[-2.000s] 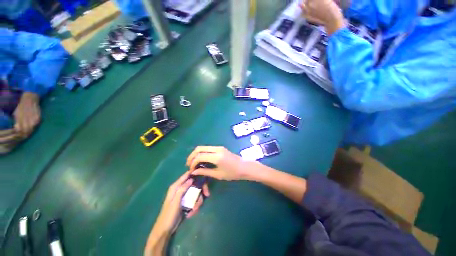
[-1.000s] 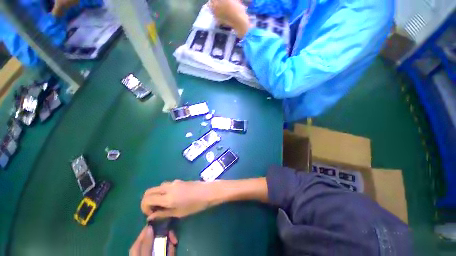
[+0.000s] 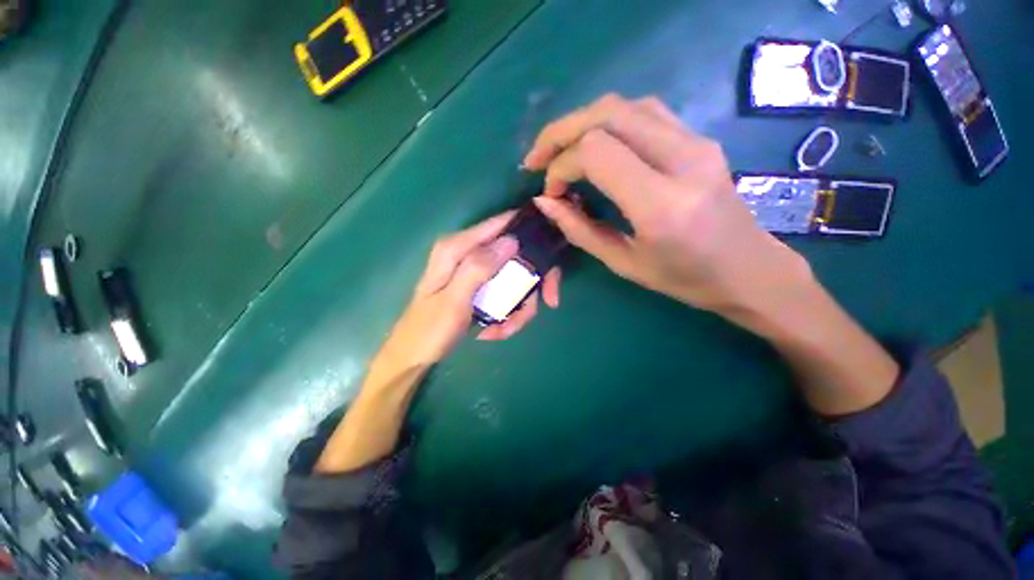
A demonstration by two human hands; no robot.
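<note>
A black phone unit (image 3: 507, 290) with a bright white lower end lies in my left hand (image 3: 454, 278), whose fingers and thumb hold it by its sides. My right hand (image 3: 669, 204) is bare, at the unit's upper right end. Its thumb and a fingertip are close to the dark end, and its index fingertip stands a little apart. Whether the right fingers pinch a small part cannot be told. The fingers partly hide the dark end.
Phone units with displays (image 3: 825, 206) lie at the right, one with a white ring on it, another ring (image 3: 816, 147) between. A yellow-framed phone (image 3: 336, 52) lies at upper left. Black units (image 3: 123, 317) and a blue lump (image 3: 134, 517) lie at left. Cardboard (image 3: 973, 380) is at right.
The view has swung left and down closer to the bench. The phone unit stays in my left hand and shows fully again. My right hand has shifted to the unit's right side, fingers more raised.
</note>
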